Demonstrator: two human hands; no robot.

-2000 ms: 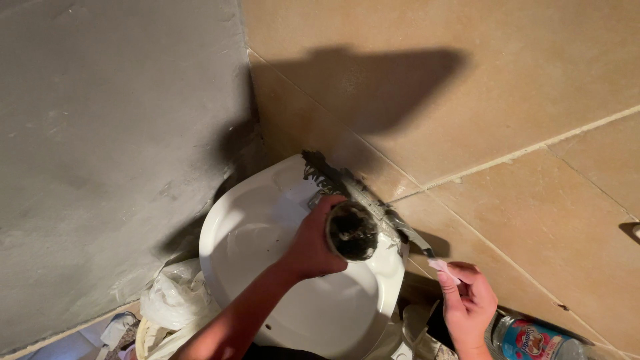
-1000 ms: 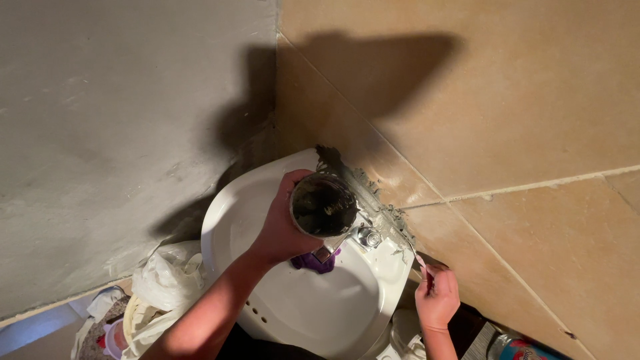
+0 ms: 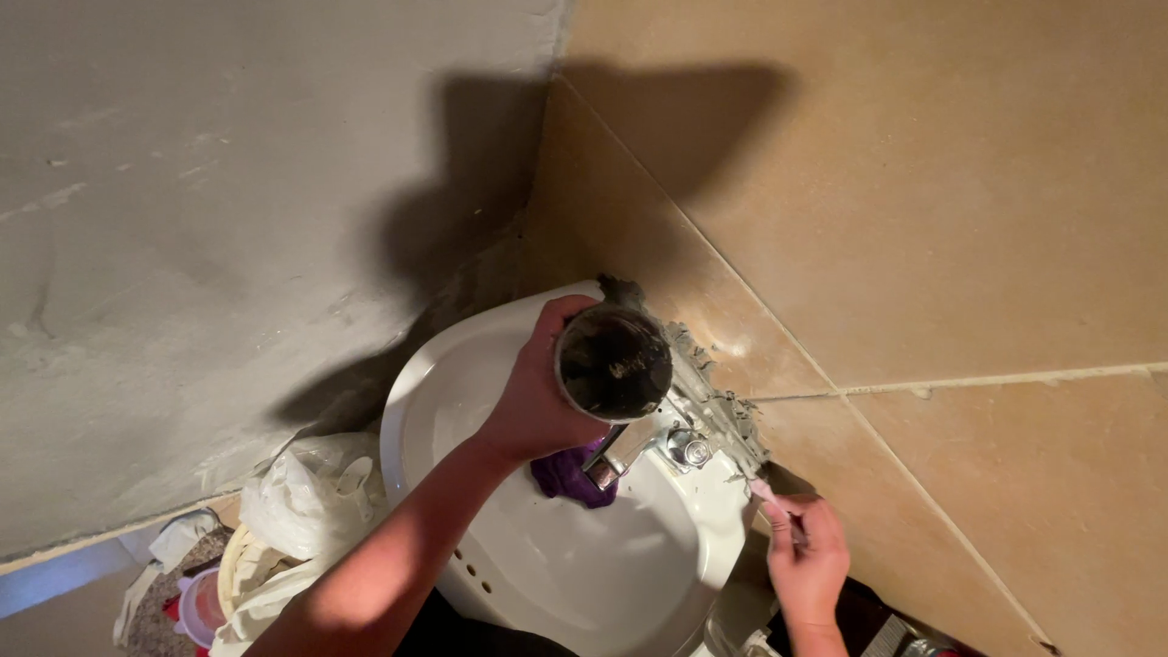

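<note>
My left hand (image 3: 538,392) grips a round cup (image 3: 613,362), dark inside, above the back of a white ceramic sink (image 3: 584,557). A small pale-handled tool (image 3: 763,490) is pinched in my right hand (image 3: 808,547); its tip is at the sink's back right corner, against the wall joint. Rough grey paste (image 3: 730,420) lies along the joint between sink and tiles. A chrome faucet (image 3: 607,461) and a chrome knob (image 3: 689,447) sit on the sink. Partly under the faucet, a purple cloth (image 3: 575,476) lies in the basin.
Beige wall tiles (image 3: 958,228) rise at the right, and a grey plastered wall (image 3: 182,228) at the left. White plastic bags (image 3: 306,497) and a pale bucket (image 3: 235,570) stand left of the sink. Dark items and a bottle (image 3: 926,648) are at the lower right.
The cup in my left hand has moved clear of the faucet and the purple cloth, which it hid two seconds ago. My right hand still holds the tool near the sink's right corner.
</note>
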